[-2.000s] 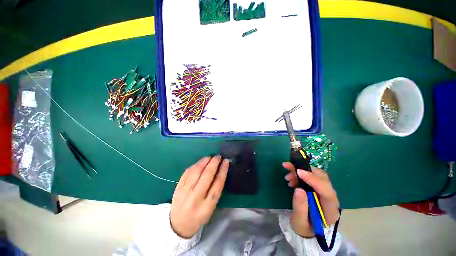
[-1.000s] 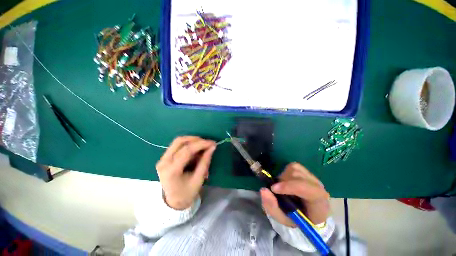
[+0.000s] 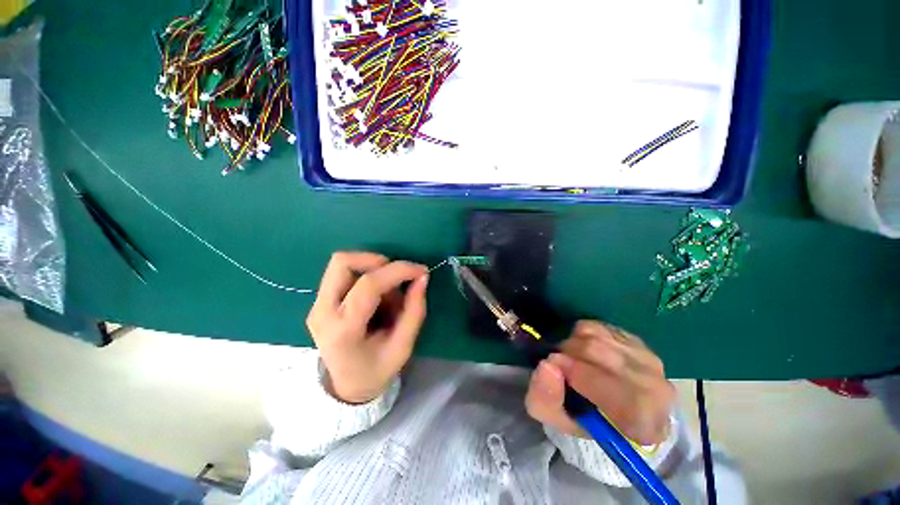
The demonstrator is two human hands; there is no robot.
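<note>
A small green PCB [image 3: 474, 260] lies on the upper left part of the black work pad [image 3: 513, 281]. My left hand [image 3: 367, 321] pinches the thin solder wire [image 3: 439, 264] between thumb and finger, its end at the PCB's left end. My right hand [image 3: 604, 383] holds the soldering iron [image 3: 617, 444] like a pen. The iron's silver tip [image 3: 478, 288] meets the wire's end at the PCB's left end. The fingers of my left hand hide part of the wire.
The blue-rimmed tray [image 3: 533, 193] holds lead wires [image 3: 390, 79] and a few spare wires [image 3: 659, 144]. Soldered assemblies [image 3: 227, 84] lie left, loose PCBs [image 3: 701, 258] right. Tweezers [image 3: 111, 229] and a plastic bag [image 3: 30, 187] are left; a white pot [image 3: 847, 168] is far right.
My left hand has taken hold of the solder wire. The iron's tip has moved from over the tray to the pad, where the PCB now shows. The view has shifted closer since the first frame.
</note>
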